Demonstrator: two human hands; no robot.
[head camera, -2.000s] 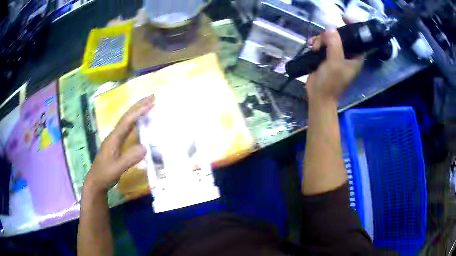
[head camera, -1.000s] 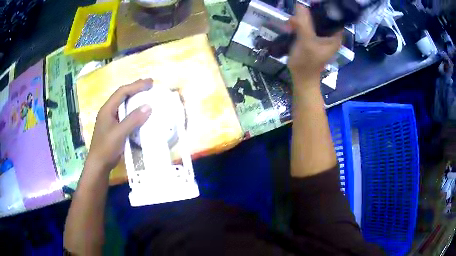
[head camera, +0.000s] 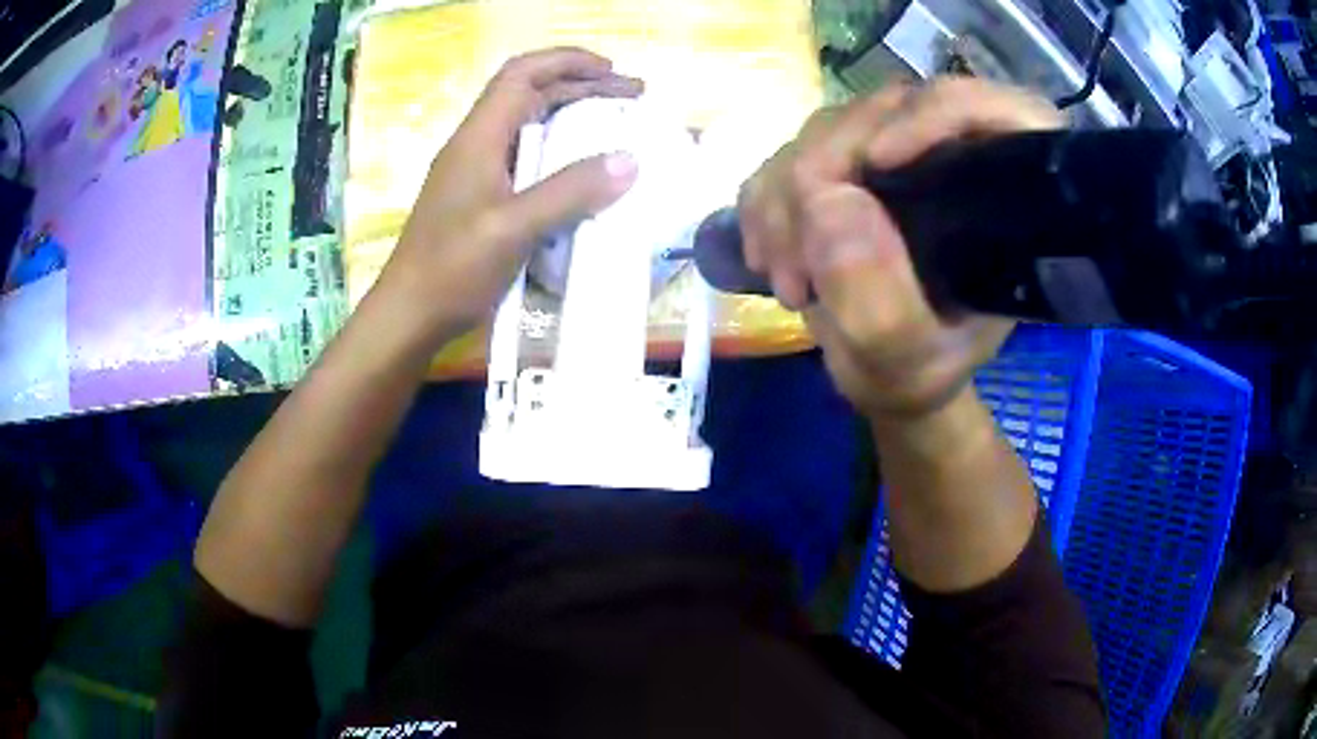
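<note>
A white bracket housing (head camera: 600, 433) with long parallel arms lies partly on the yellow foam pad (head camera: 433, 87), its flat end overhanging the pad's near edge. A round white body sits at its upper part, washed out by glare. My left hand (head camera: 498, 210) grips the round part, fingers over the far side and thumb on top. My right hand (head camera: 867, 246) holds a black electric screwdriver (head camera: 1069, 217) nearly level, its bit pointing left at the right side of the round part. Whether the bit touches is unclear.
A blue lattice crate (head camera: 1155, 419) stands at the lower right, beside the bench. Green printed paper (head camera: 275, 274) and a pink cartoon mat (head camera: 145, 246) lie left of the pad. Grey metal fixtures and white parts are at the upper right.
My right hand has brought the screwdriver from the upper right down to the white unit. My left hand still holds the unit. The view has shifted, and the yellow screw bin is out of frame.
</note>
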